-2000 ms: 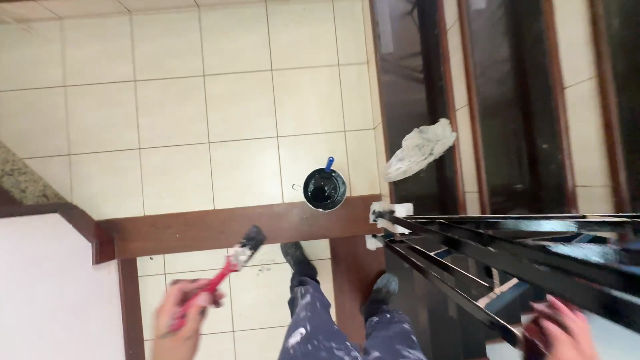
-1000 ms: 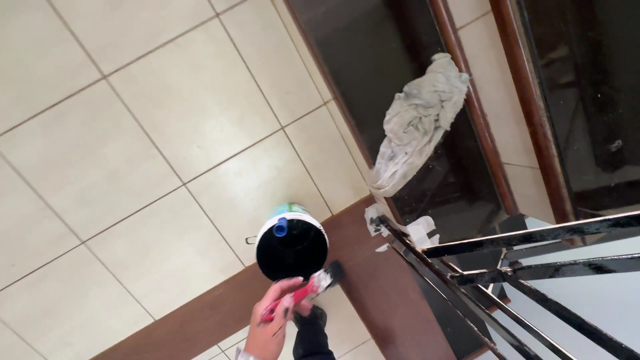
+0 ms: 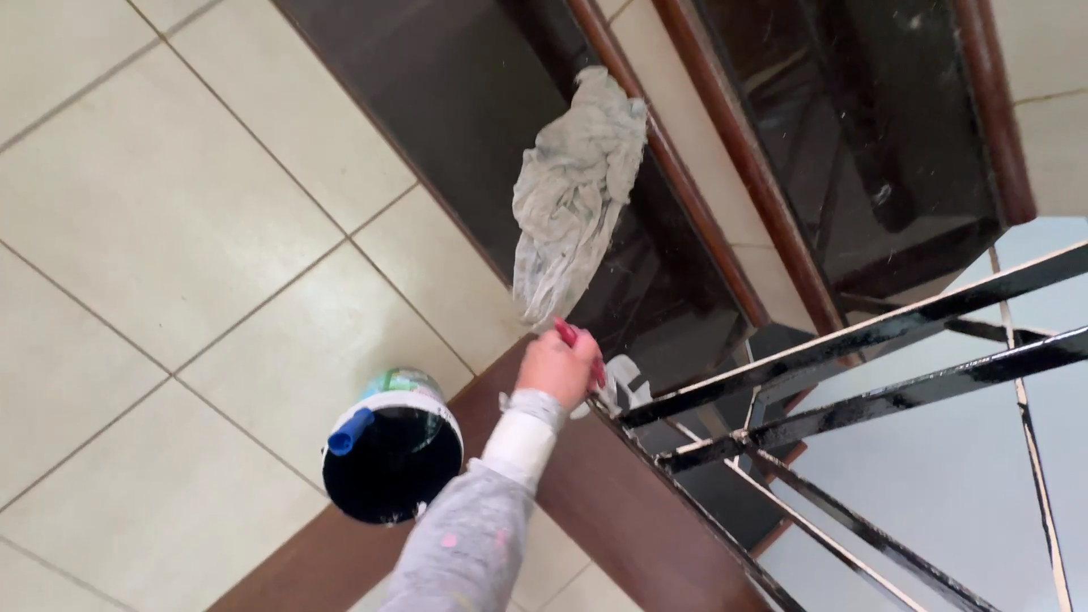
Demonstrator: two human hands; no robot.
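Note:
My left hand (image 3: 557, 365) is closed around the red handle of a paintbrush (image 3: 599, 371), at the lower end of a black metal railing (image 3: 816, 348). The bristles are hidden by the hand and the railing's base. White masking material (image 3: 626, 384) lies around that base. Down to the left of the hand stands a white bucket (image 3: 393, 450), dark inside, with a blue handle (image 3: 350, 432) sticking up at its rim. A crumpled grey-white rag (image 3: 578, 191) lies on a dark stair tread above the hand. My right hand is out of view.
Dark stair treads with reddish-brown wooden nosings (image 3: 748, 161) rise to the right. Cream floor tiles (image 3: 255, 195) spread on the left, bordered by a brown wooden strip (image 3: 297, 552). The railing's glossy black bars cross the right side.
My left hand has carried the brush from beside the bucket to the railing's base. My right hand, in view two seconds ago, is no longer seen. The view has moved closer and turned.

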